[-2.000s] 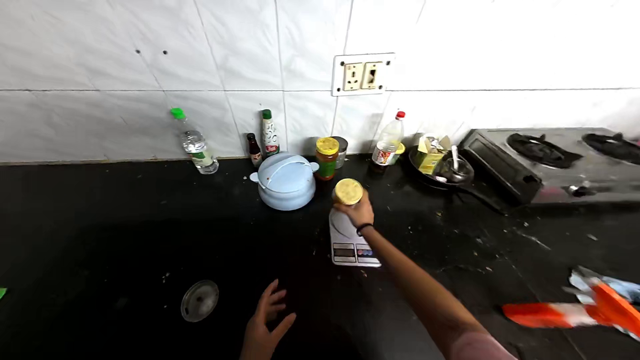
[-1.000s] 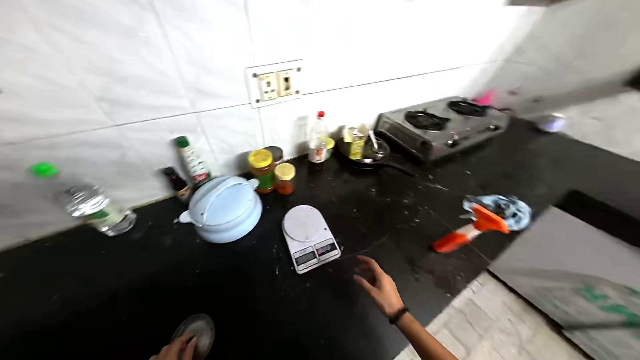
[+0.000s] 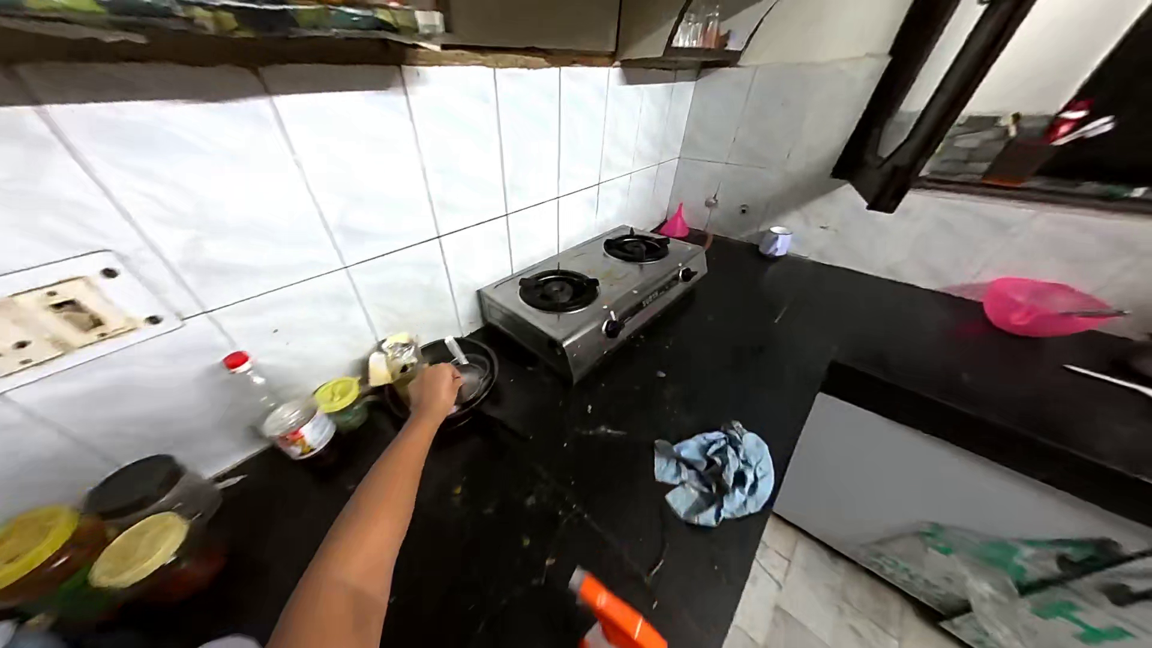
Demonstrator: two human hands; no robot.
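My left hand [image 3: 436, 392] reaches over the black frying pan [image 3: 486, 351] by the wall, its fingers curled down beside a metal bowl or ladle [image 3: 470, 382] with a pale handle. Whether the fingers grip anything is hidden. A torn yellow-and-white packet [image 3: 396, 355] stands just behind the hand. Left of the pan are a small yellow-lidded jar [image 3: 339, 400] and a red-capped clear bottle [image 3: 301, 427]. Several lidded jars, one with a pale yellow lid [image 3: 139, 551], stand at the lower left. My right hand is out of view.
A two-burner gas stove [image 3: 585, 292] stands right of the pan. A crumpled blue cloth [image 3: 717, 474] lies near the counter edge, with an orange spray-bottle head [image 3: 616, 612] below it. Further right are a white mug [image 3: 775, 241] and a pink basin [image 3: 1044, 308].
The view has swung right. My right hand let go of the pale-lidded jar after the oldest frame and has now left view. My left hand has moved from the round clear lid to the pan.
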